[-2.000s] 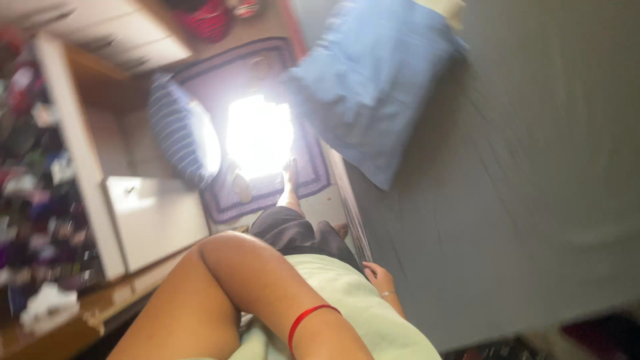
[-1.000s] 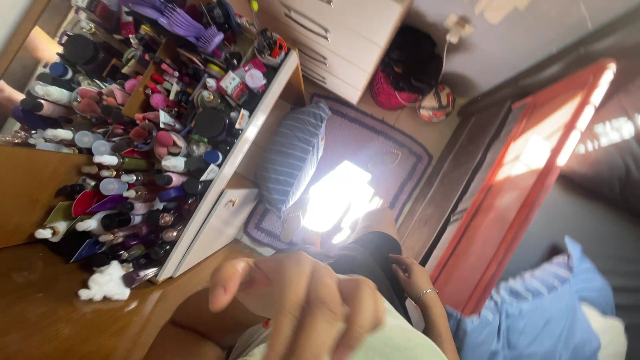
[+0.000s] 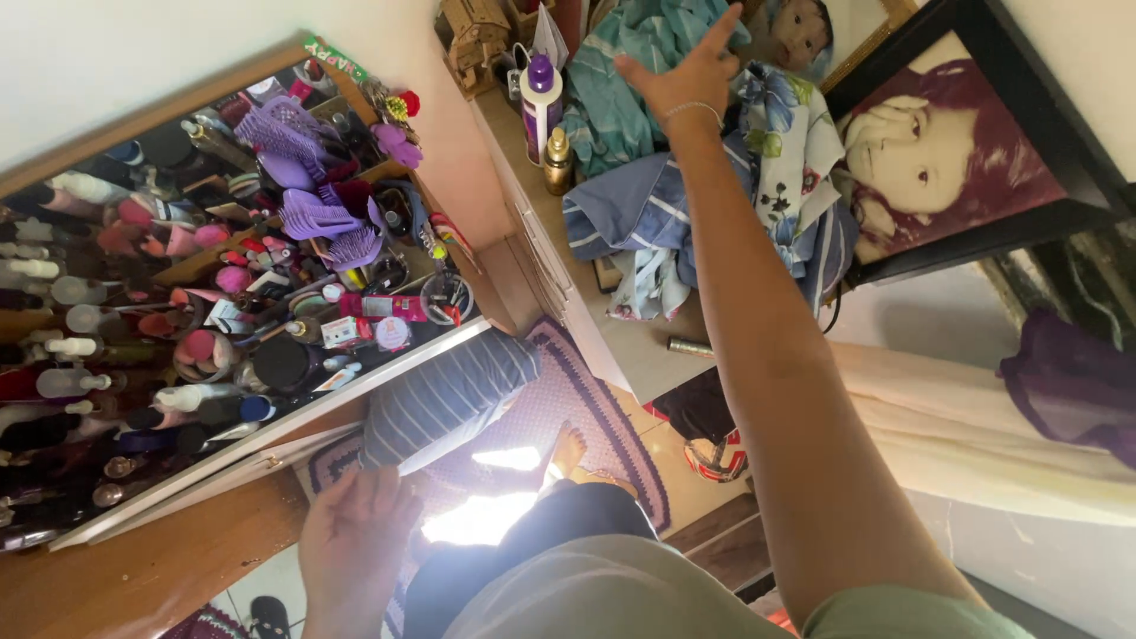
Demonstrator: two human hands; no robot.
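My right hand (image 3: 697, 75), with a thin bracelet at the wrist, reaches over a heap of cloth on a dresser top (image 3: 643, 355). Its fingers are spread above a teal patterned cloth (image 3: 612, 89); whether they touch it I cannot tell. Beside that lie a blue striped cloth (image 3: 635, 204) and a white floral cloth (image 3: 785, 129). A purple-capped bottle (image 3: 540, 111) and a small gold bottle (image 3: 557, 162) stand left of the heap. My left hand (image 3: 359, 532), blurred, is low in front of the striped cushion (image 3: 448, 395), fingers loosely bent, and holds nothing visible.
A mirrored vanity at left holds cosmetics, nail polish bottles and purple hairbrushes (image 3: 324, 213). A black-framed portrait (image 3: 958, 151) leans behind the cloths. A crocheted rug (image 3: 612, 435) lies under my foot. Pale curtain fabric (image 3: 976, 426) hangs at right.
The view has swung to the dresser with the cloth heap. My right hand, low beside my body a second ago, is now stretched out over the cloths.
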